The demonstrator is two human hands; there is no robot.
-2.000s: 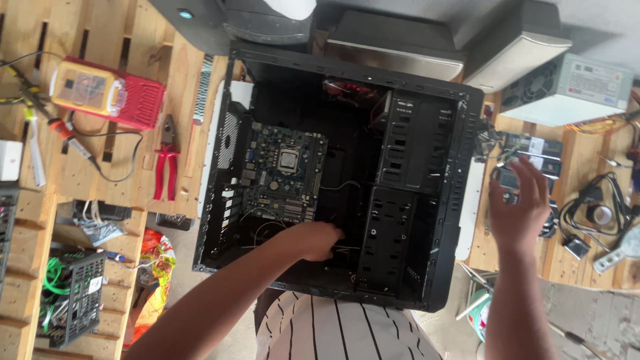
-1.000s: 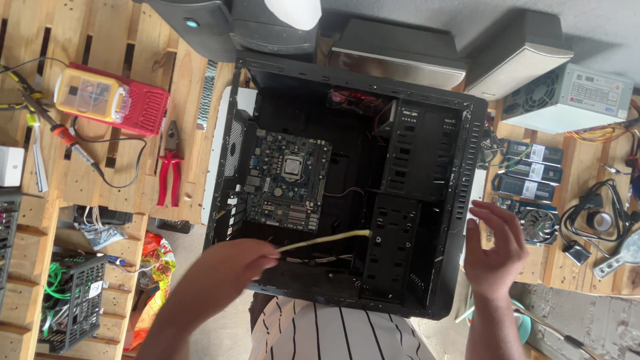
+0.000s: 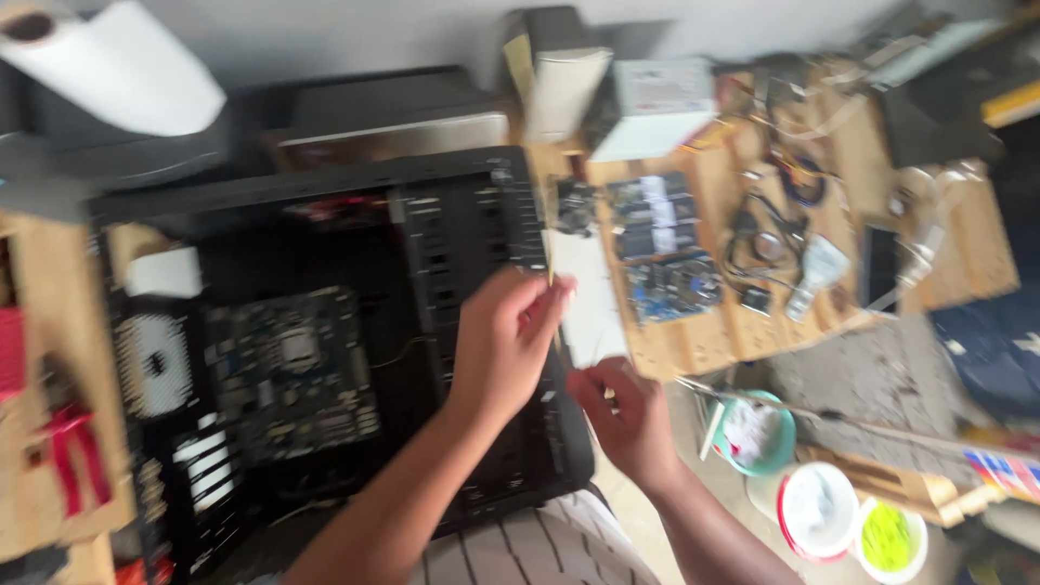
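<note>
A black computer case [image 3: 561,439] lies open, its motherboard [image 3: 292,374] inside at the left. Above the drive-bay side of the case, my left hand [image 3: 508,349] pinches a thin yellowish strand [image 3: 552,256] between thumb and fingertips. Part of the strand shows above the fingertips, and a blurred line runs below them. Lower and to the right, beside the case's edge, is my right hand [image 3: 626,414] with its fingers curled near that line. Blur hides whether it grips the strand. The hands are apart.
Red-handled pliers [image 3: 73,455] lie left of the case. A power supply [image 3: 654,106], circuit boards [image 3: 670,284] and a coiled black cable [image 3: 764,244] sit on the wooden pallet table to the right. Tubs, one a teal basin [image 3: 756,431], stand lower right. A white roll [image 3: 114,69] is upper left.
My left hand has moved right from over the case's interior to its right edge, with the strand. My right hand's spread fingers have curled, and the hands are closer together. The view has swung right.
</note>
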